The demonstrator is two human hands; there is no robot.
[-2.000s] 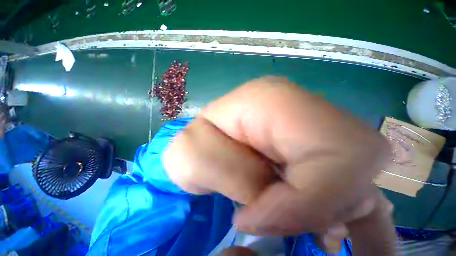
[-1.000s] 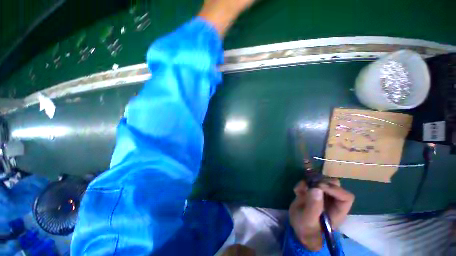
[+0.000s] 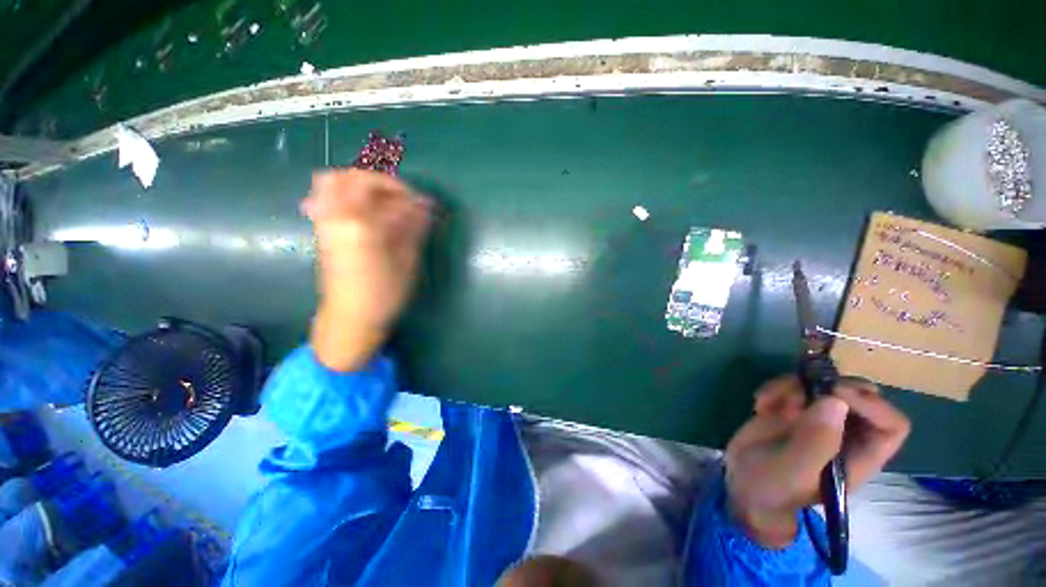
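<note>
My left hand point(image 3: 369, 247) is over the small dark red parts point(image 3: 380, 153) at the left of the bench. It is blurred, and its fingertips cover the lower part of the heap; whether they grip a part is not clear. My right hand point(image 3: 809, 449) holds the black soldering iron point(image 3: 821, 378) with its brownish tip pointing away from me. A green circuit board point(image 3: 703, 283) with a silver-grey area lies on the bench left of the iron, untouched. A thin solder wire point(image 3: 906, 347) lies across the tan cardboard pad point(image 3: 975, 275) at the right.
A round white tub point(image 3: 958, 172) of silvery bits stands at the top right. A pale rail point(image 3: 551, 69) runs along the far bench edge, with green boards beyond. A small white piece point(image 3: 640, 213) lies near the board. A black fan point(image 3: 158, 392) is at the lower left.
My left arm has come back from beyond the rail, and the hand is now at the red parts. A circuit board now lies on the bench. The right hand still holds the iron.
</note>
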